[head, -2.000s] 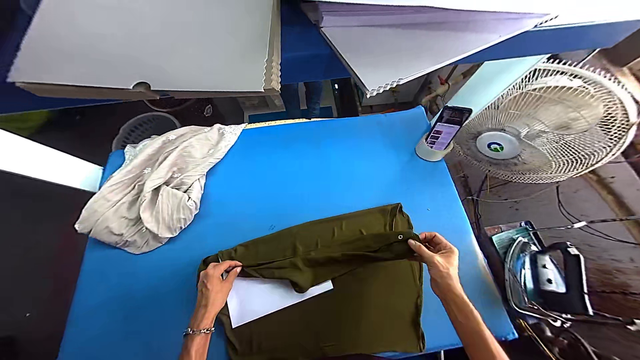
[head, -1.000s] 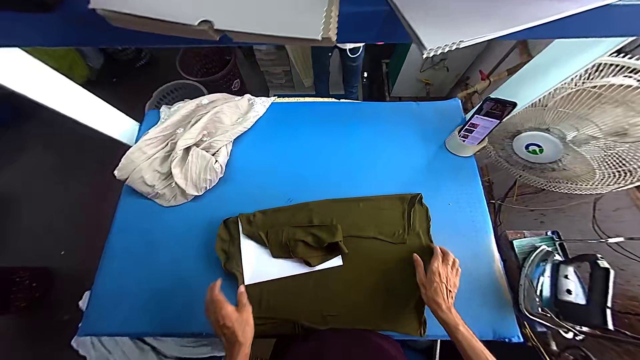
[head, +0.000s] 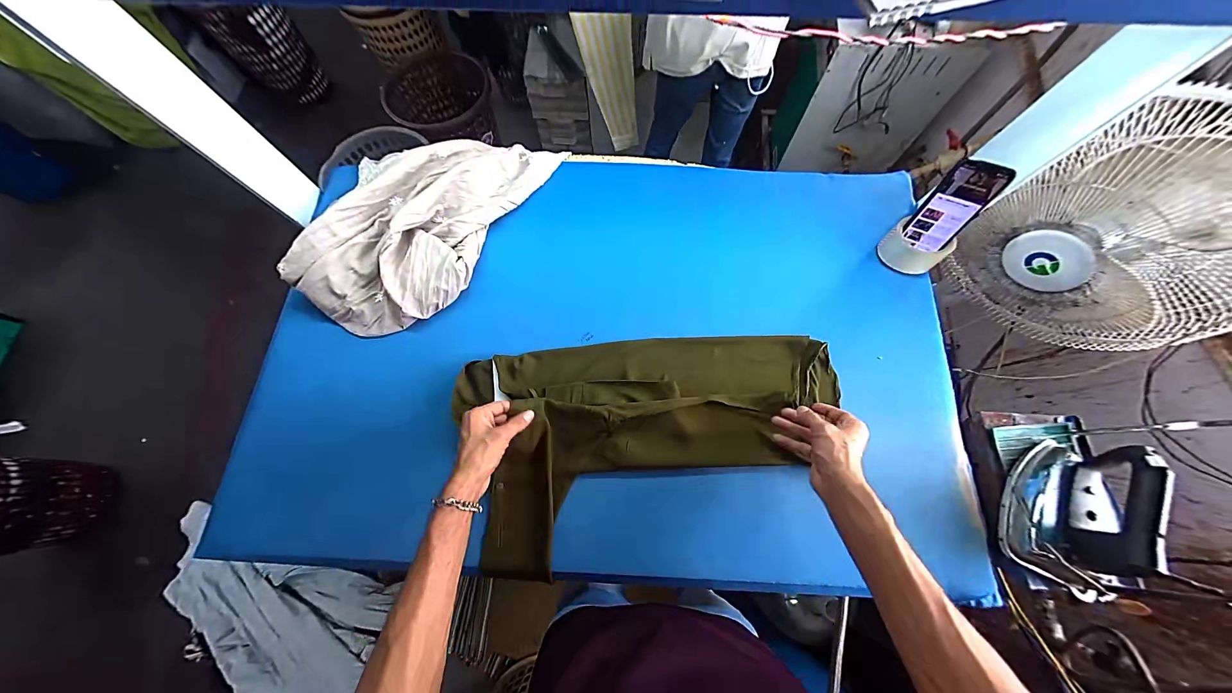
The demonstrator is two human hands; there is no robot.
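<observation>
An olive-green garment (head: 693,433) lies folded into a long strip across the blue-covered table (head: 712,250). One narrow part of it hangs toward me, down to the table's near edge. My left hand (head: 489,438) pinches the cloth at the left end, its thumb and forefinger together on the fold. A sliver of the white sheet (head: 499,381) shows just above those fingers; the rest of the sheet is hidden under cloth. At the right end, my right hand (head: 826,439) rests its fingertips on the edge of the folded cloth.
A crumpled off-white cloth (head: 423,231) lies at the far left corner. A phone (head: 958,204) leans in a round holder (head: 910,252) at the far right. Beyond the right edge are a fan (head: 1049,260) and an iron (head: 1097,510). A person (head: 707,87) stands beyond the table.
The garment's near part has been folded upward, covering most of the white sheet. A narrow part now hangs toward me at the left. My left hand, off the cloth one second ago, now grips it.
</observation>
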